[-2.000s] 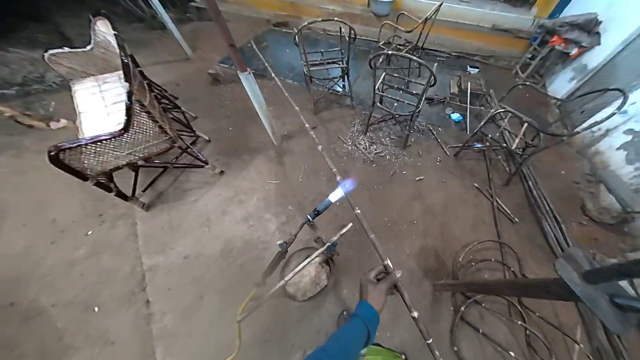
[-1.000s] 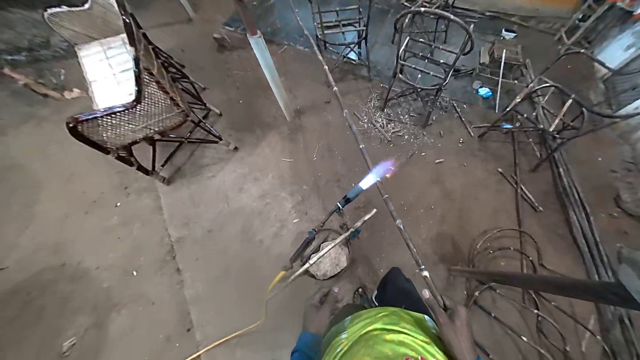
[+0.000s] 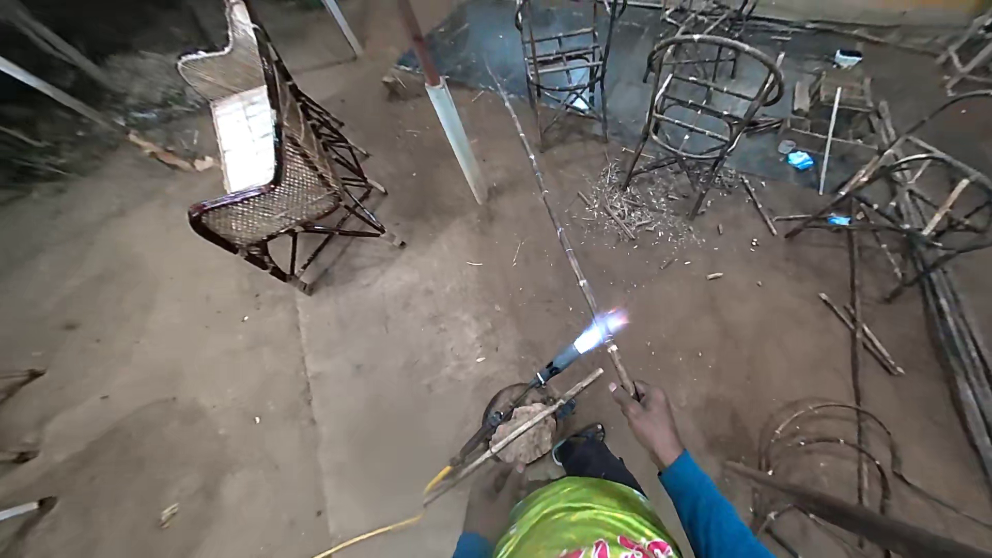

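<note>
A long jointed cane pole [image 3: 559,232] slants away across the floor, its near end held in my right hand [image 3: 647,415]. The flame [image 3: 601,332] of a gas torch [image 3: 559,363] plays on the pole a little beyond that hand. The torch lies tilted up on a round support with a stone [image 3: 523,434], and a yellow hose [image 3: 372,535] runs from its rear end. A shorter pale stick [image 3: 535,422] lies across the stone. My left hand [image 3: 496,496] is low beside the stone, near the stick's lower part; its fingers are partly hidden, so its grip is unclear.
A woven cane chair [image 3: 287,209] stands at the left, near a post [image 3: 456,139]. Unfinished cane chair frames [image 3: 705,101] stand at the back, by a pile of shavings [image 3: 635,205]. Bent cane hoops [image 3: 829,442] and long poles [image 3: 953,341] lie at the right, where a dark bar [image 3: 852,504] crosses.
The pole has been drawn toward me, so the flame meets it nearer its held end. My left hand, beside my body one second ago, is now beside the stone.
</note>
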